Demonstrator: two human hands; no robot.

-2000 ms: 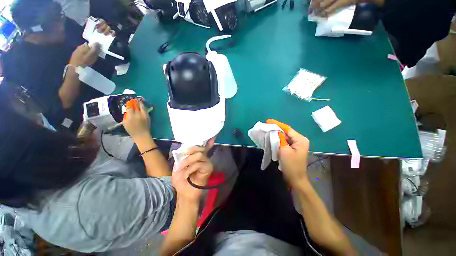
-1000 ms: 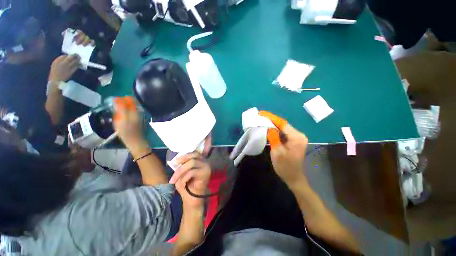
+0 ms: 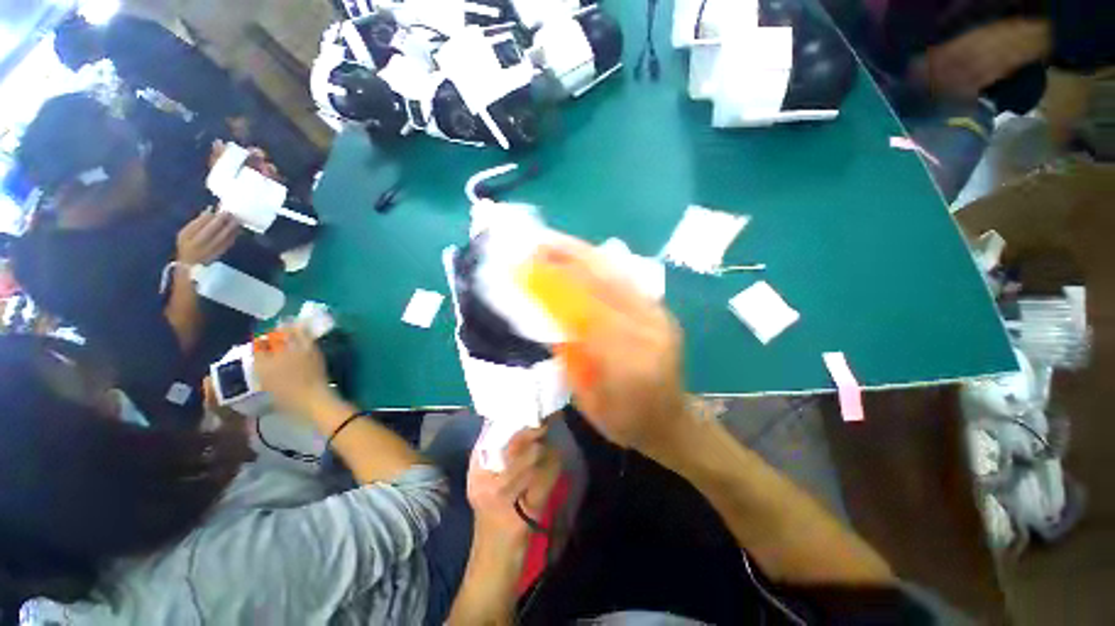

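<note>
The white-and-black security camera (image 3: 510,389) is upright over the green table's near edge, its dark rounded head partly hidden by my right hand and the cloth. My left hand (image 3: 514,475) is closed around its white lower end, with a thin black cable beside the fingers. My right hand (image 3: 624,349), blurred, with orange finger cots, holds the crumpled white wiping cloth (image 3: 511,275) against or just over the black head; contact is too blurred to tell. The wash bottle's bent spout (image 3: 487,174) shows behind, its body mostly hidden.
On the green table (image 3: 880,306) are a bag of cotton swabs (image 3: 706,237), a white square pad (image 3: 764,312), pink tape (image 3: 844,386) and piled cameras (image 3: 459,92). More units (image 3: 761,67) sit at the back right. A person's grey sleeve (image 3: 294,538) is close on the left; others work beyond.
My right hand has moved left and up with the cloth, onto or over the black head. The camera has turned more upright. The view has shifted, showing more piled units.
</note>
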